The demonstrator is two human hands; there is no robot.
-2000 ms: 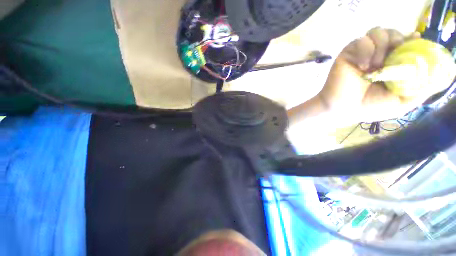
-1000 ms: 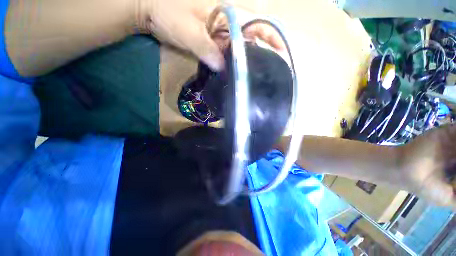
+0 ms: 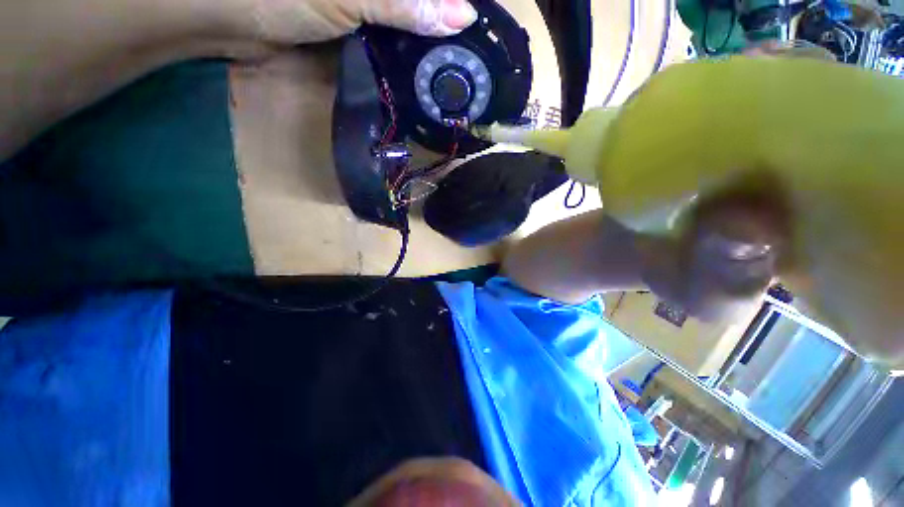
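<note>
My left hand [image 3: 421,15] comes in from the upper left, its thumb on the rim of a black speaker baffle [image 3: 508,61]. The baffle's inner side faces up, showing the speaker driver [image 3: 454,87], a grey ring with a dark centre. The open earcup housing [image 3: 359,144] stands tilted beside it, joined by thin red wires [image 3: 428,170]. My right hand [image 3: 738,243], blurred and close to the camera, grips the yellow glue bottle [image 3: 724,129]. Its nozzle points left, the tip close by the driver's lower edge; contact and glue cannot be told.
The headset's other black cup [image 3: 481,198] lies just below the baffle on the cardboard sheet [image 3: 287,178]. A black cable [image 3: 401,253] runs down from the housing towards my front. Green bench top [image 3: 119,188] shows at left. Headsets and cables [image 3: 818,25] lie at upper right.
The headset has been turned, and the baffle now shows its driver side. My left hand has moved to the baffle's rim. My right hand has come back from the right with the glue bottle.
</note>
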